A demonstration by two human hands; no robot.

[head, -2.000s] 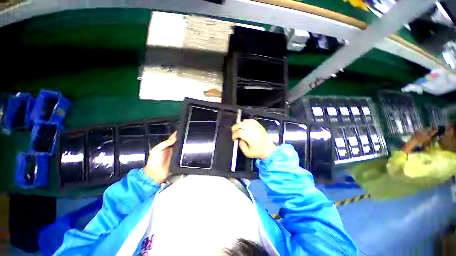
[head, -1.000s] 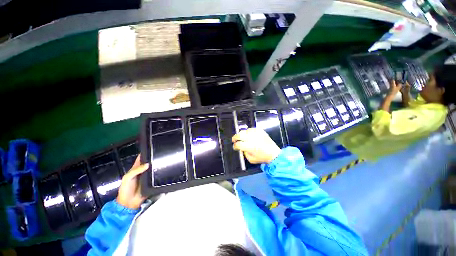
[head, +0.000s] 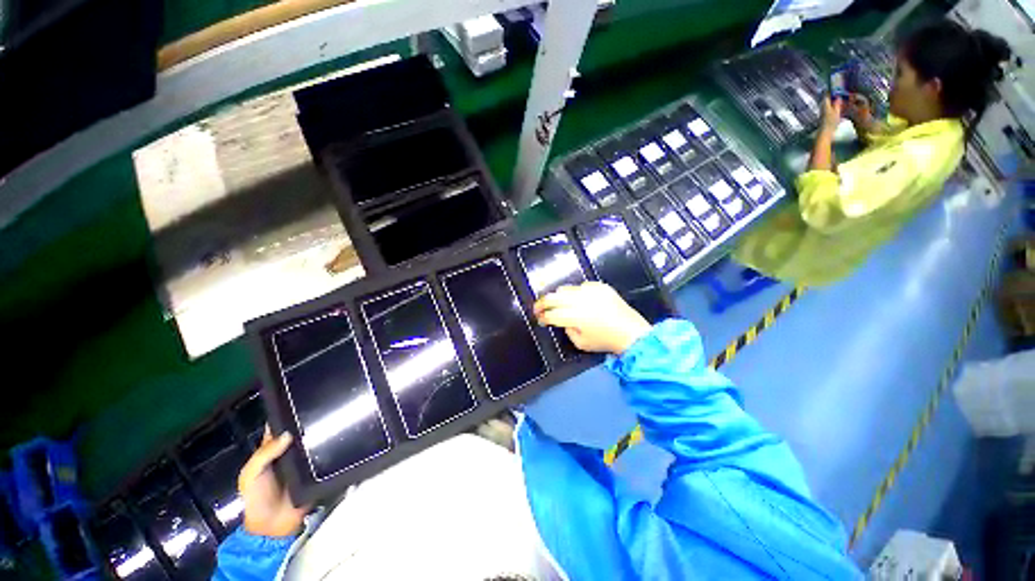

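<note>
A long black foam tray [head: 421, 446] holds a row of several glossy black phone screens [head: 331, 393] with pale edges, tilted across the view in front of me. My left hand [head: 270, 488] grips its left end, thumb on top. My right hand [head: 590, 318] is over the fourth screen from the left, fingers bent together at its left edge; the fingers hide whether they grip it. The third screen [head: 495, 327] lies flat in its pocket.
Another tray of screens [head: 182, 499] lies lower left, beside blue bins [head: 45, 482]. Behind are stained pale sheets [head: 244, 216] and stacked black trays [head: 403, 170]. Blister trays [head: 670, 187] lie right, near a shelf post [head: 550, 102] and a person in yellow [head: 885, 182].
The view has turned to the right. The screen that stood on edge in my right fingers now lies flat in the third pocket. My right hand is over the fourth pocket; my left still holds the tray.
</note>
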